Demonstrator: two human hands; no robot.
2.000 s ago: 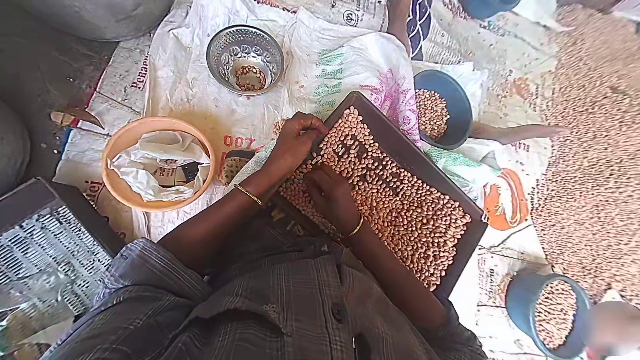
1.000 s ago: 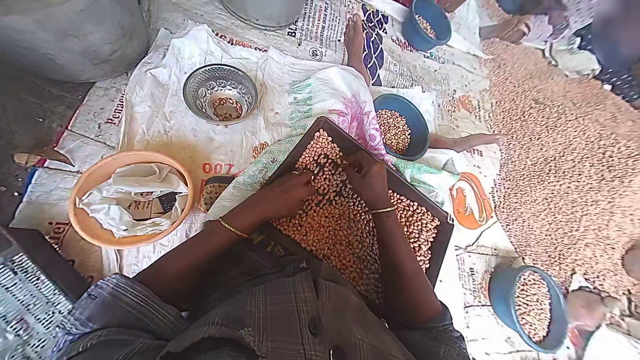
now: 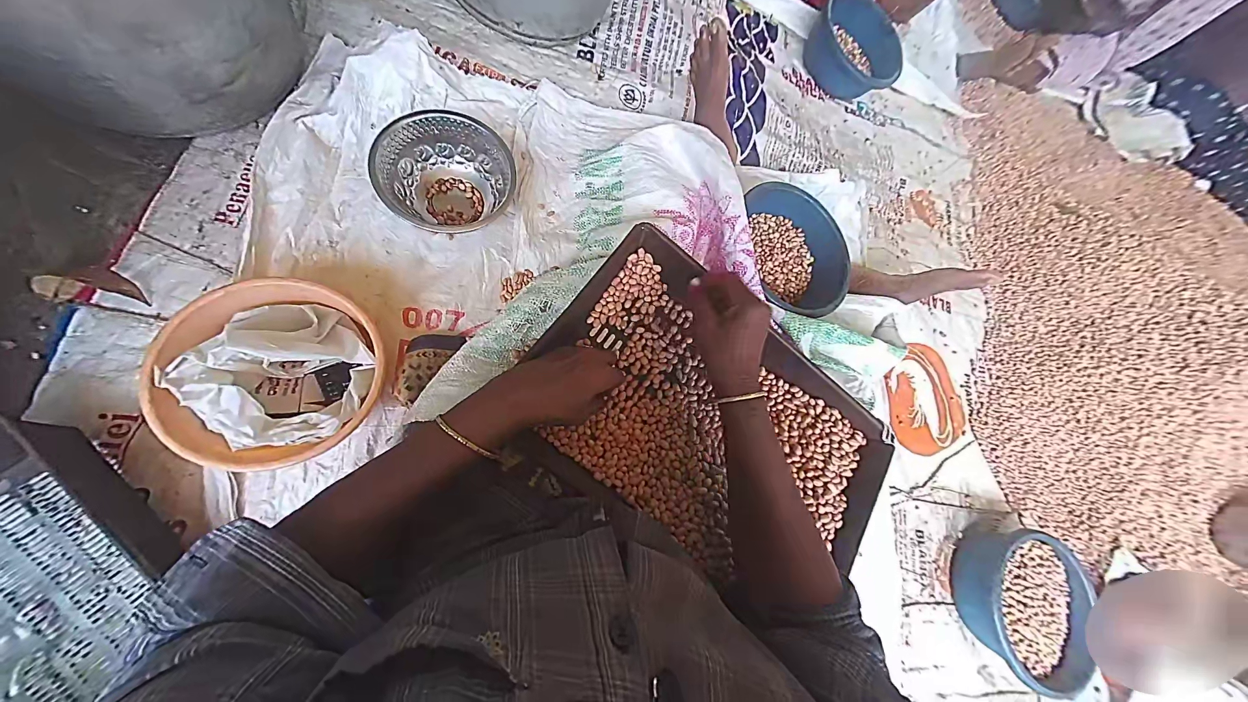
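Observation:
A dark rectangular tray [image 3: 863, 487] lies tilted across my lap, holding a layer of reddish-brown nuts or beans [image 3: 639, 444]. My left hand [image 3: 575, 385] rests low over the tray's left part, fingers curled down at the nuts; whether anything is between them is hidden. Over the tray's far right side is my right hand [image 3: 726, 327], its fingers bent together near the rim, and I cannot see if they pinch a nut. Small slots of the tray's floor show beside my left fingertips. Each wrist wears a thin bangle.
Left are an orange basin [image 3: 156, 390] with white sacking, a metal bowl [image 3: 385, 156] with some nuts, and a slotted tray [image 3: 68, 575]. Blue tubs [image 3: 829, 244] of nuts stand right. A large heap of nuts [image 3: 1111, 370] spreads far right, near other people's limbs.
My right hand has moved from close beside my left hand to the tray's far right side. The view has shifted somewhat.

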